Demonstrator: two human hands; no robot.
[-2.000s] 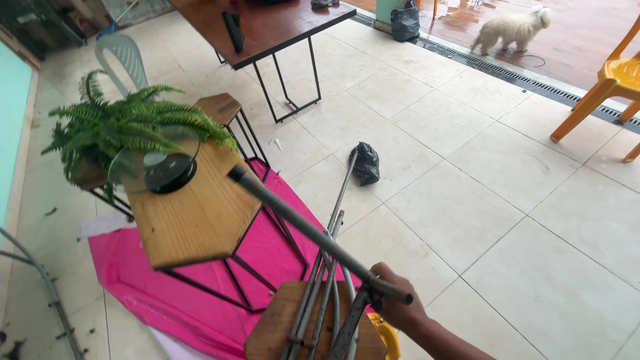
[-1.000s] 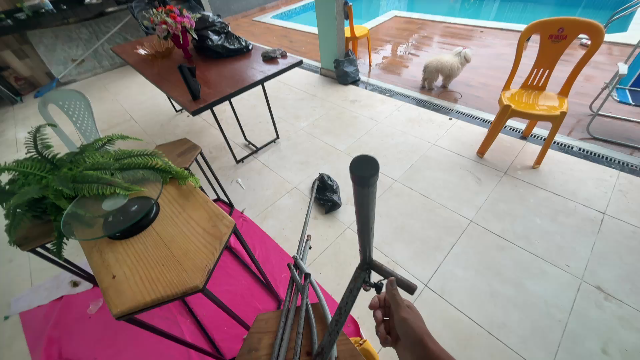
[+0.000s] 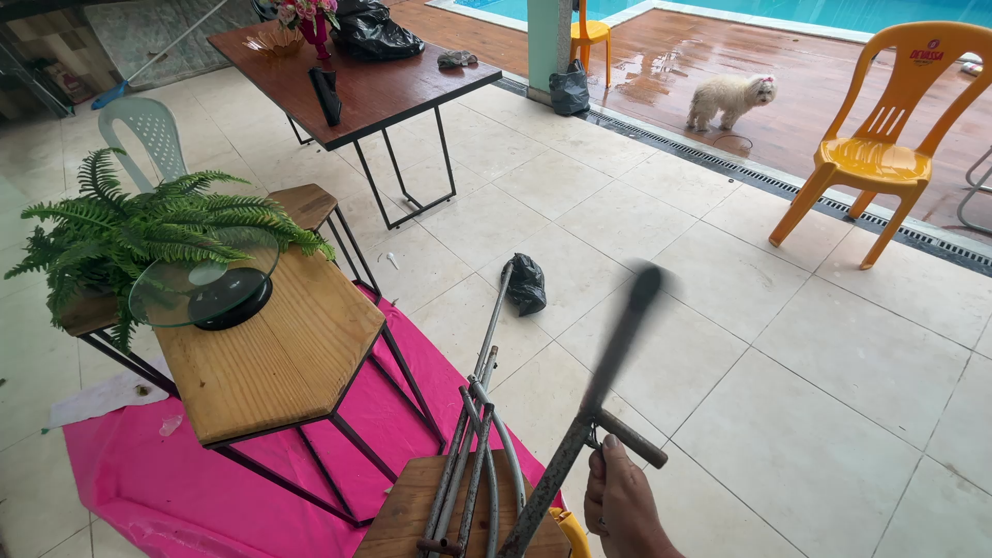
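Note:
Low at the right of centre, my right hand (image 3: 620,496) has its thumb and fingers closed at the joint of a worn metal tube (image 3: 546,473), by a thin wire. The tube slants up and away, its dark end blurred, and a short stub juts to the right from the joint. Just left of it, several grey metal tubes (image 3: 465,480) lie on a hexagonal wooden stool (image 3: 403,496). One long tube reaches toward a black plastic bag (image 3: 526,285) on the floor. My left hand is out of view.
A hexagonal wooden table (image 3: 287,349) with a glass stand (image 3: 167,291) and a fern (image 3: 155,225) stands at left, over pink cloth (image 3: 155,480). Farther off are a red-brown table (image 3: 387,85), a yellow chair (image 3: 876,163) and a white dog (image 3: 725,101) by a drain.
The held tube has turned from lying across the view to pointing up and away, and now leans to the right. The view has tilted up since the first frame.

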